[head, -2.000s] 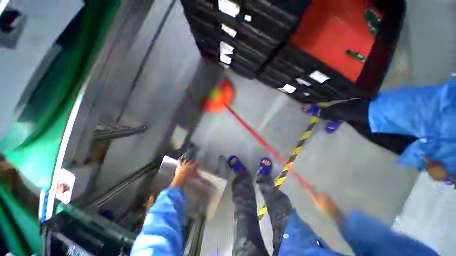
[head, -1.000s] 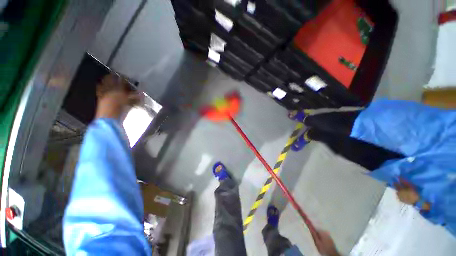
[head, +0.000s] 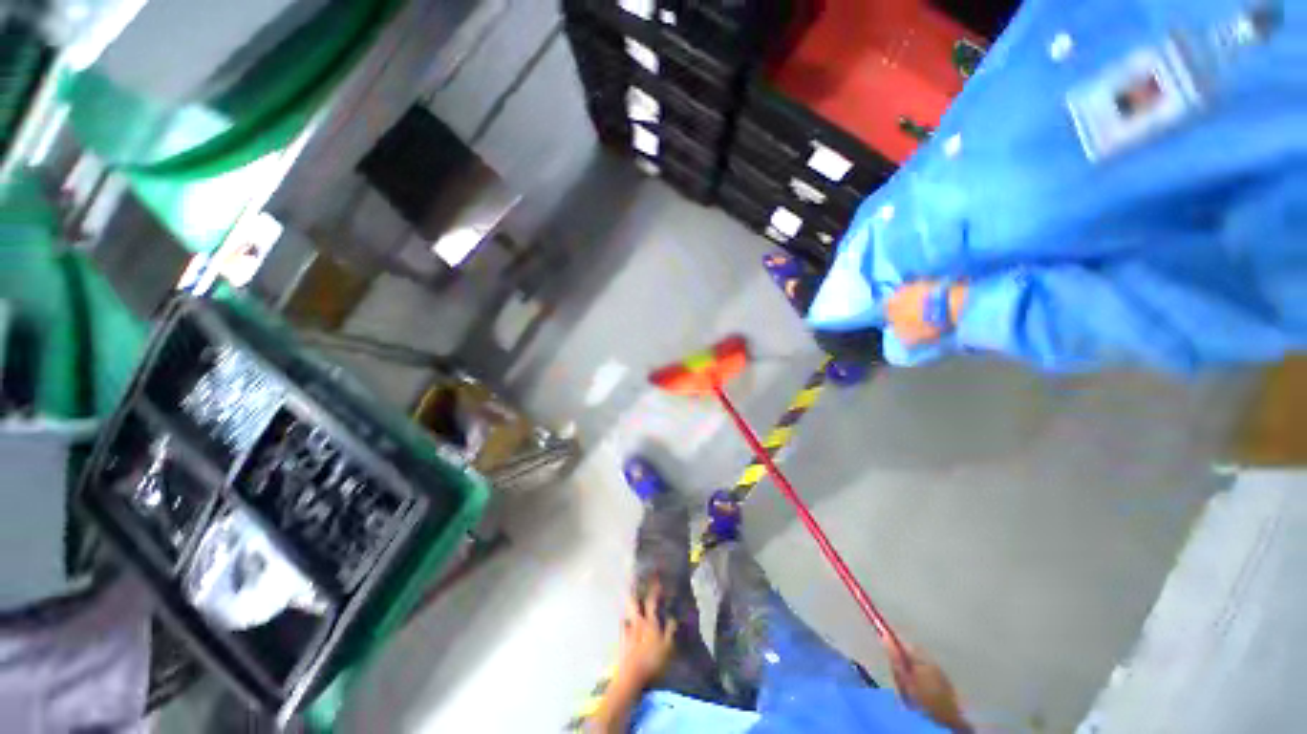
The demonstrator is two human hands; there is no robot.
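Note:
The broom's red-orange head (head: 702, 367) with a yellow-green patch rests on the grey floor ahead of my feet. Its long thin red handle runs down to my right hand (head: 929, 685), which is closed around it near the bottom edge. My left hand (head: 648, 637) is empty with its fingers apart, in front of my leg. The stool (head: 442, 187), with a dark, partly shiny square top, stands at the upper left, away from both hands.
A person in a blue smock (head: 1089, 215) stands close at the right. Black totes (head: 774, 158) with white labels are stacked behind. A black compartment tray (head: 258, 502) of small parts sits on a green-edged stand at the left. An open cardboard box (head: 466, 416) and yellow-black floor tape (head: 778, 435) also show.
My left hand has left the stool area and come back near my leg. The broom head lies farther right in view. The other person is much closer, and the parts tray has come into view.

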